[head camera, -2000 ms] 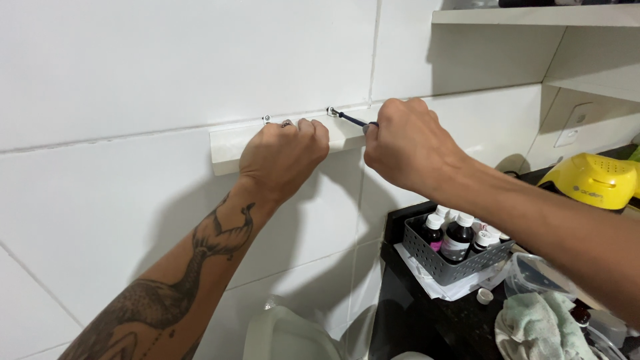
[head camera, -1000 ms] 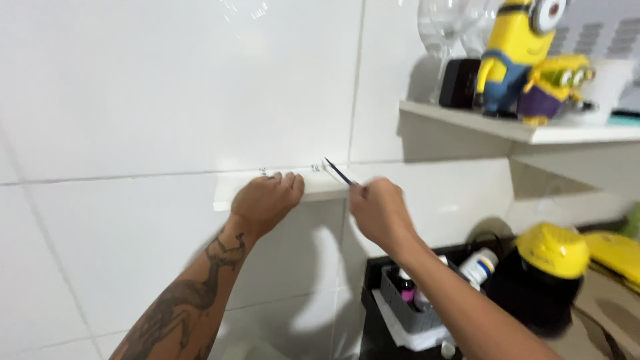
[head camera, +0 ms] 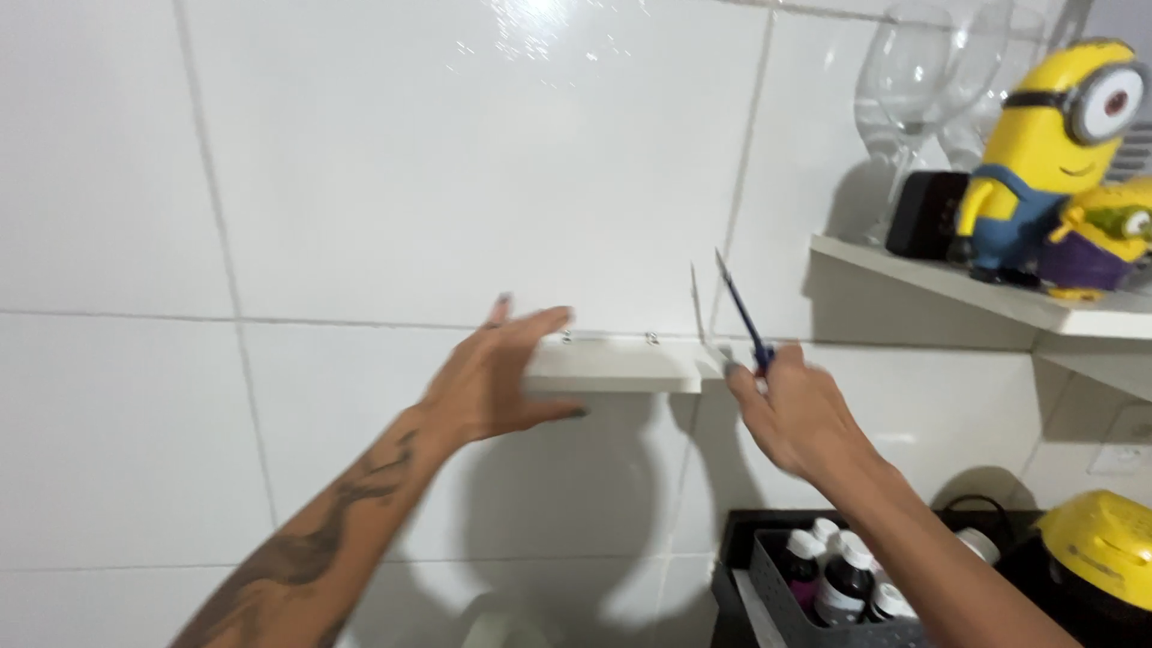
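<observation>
A narrow white shelf [head camera: 616, 367] sits against the tiled wall, with a small metal fastener [head camera: 652, 338] near its middle and another fastener [head camera: 567, 336] nearer my left hand. My left hand [head camera: 499, 369] is at the shelf's left end, thumb low and fingers spread above; whether it touches the shelf is unclear. My right hand [head camera: 796, 405] grips a screwdriver [head camera: 743, 306] to the right of the shelf. Its dark shaft points up and left, its tip near the wall, away from the fasteners. The palm hides most of the handle.
At right, a white corner shelf [head camera: 936, 279] holds a yellow one-eyed figure [head camera: 1035, 171], a smaller figure [head camera: 1093, 238], a black box [head camera: 927, 214] and wine glasses [head camera: 911, 72]. Below stand a grey basket [head camera: 783, 585] of bottles and a yellow-topped appliance [head camera: 1102, 544].
My left hand has loosened from the small shelf and spread its fingers. The screwdriver in my right hand has left the right fastener and moved right. The view has tilted upward.
</observation>
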